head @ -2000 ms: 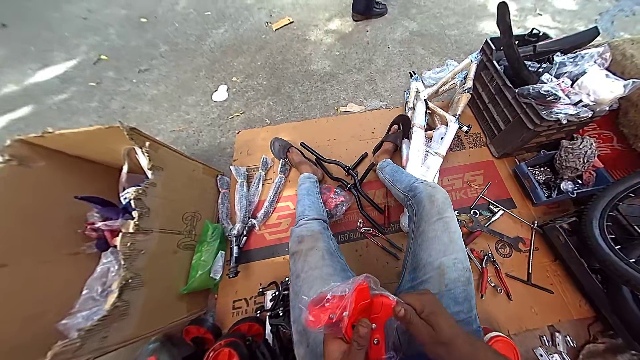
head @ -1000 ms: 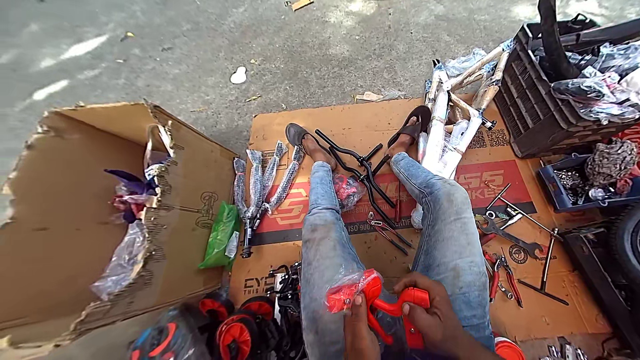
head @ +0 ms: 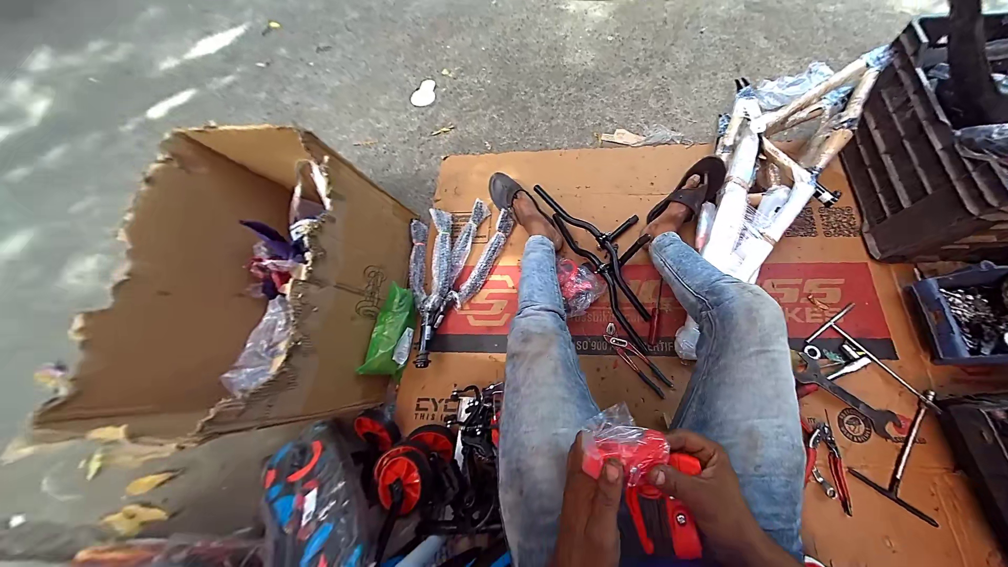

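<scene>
Between my thighs, my left hand [head: 591, 500] and my right hand [head: 709, 488] hold red plastic parts [head: 657, 492], with clear plastic film [head: 618, 429] around the upper left portion. The parts look like bicycle brake levers, though my fingers cover much of them. Beyond my hands, black handlebars [head: 610, 256] lie crossed on the flattened cardboard [head: 472, 378] between my feet. A bagged red part [head: 579, 287] rests beside them. Red-handled pliers [head: 630, 354] lie just nearer to me.
Bubble-wrapped forks [head: 445, 268], a green bag [head: 390, 331] and a torn carton [head: 354, 276] are at left, above training wheels [head: 402, 476]. Wrapped frames [head: 748, 189], a black crate [head: 906, 165], an open-end wrench [head: 843, 394], T-handle tools [head: 906, 449] and a blue bin of hardware [head: 969, 315] are at right.
My hands have come closer together around the red parts. A second ago a red lever stood apart in my right hand. The view has shifted left.
</scene>
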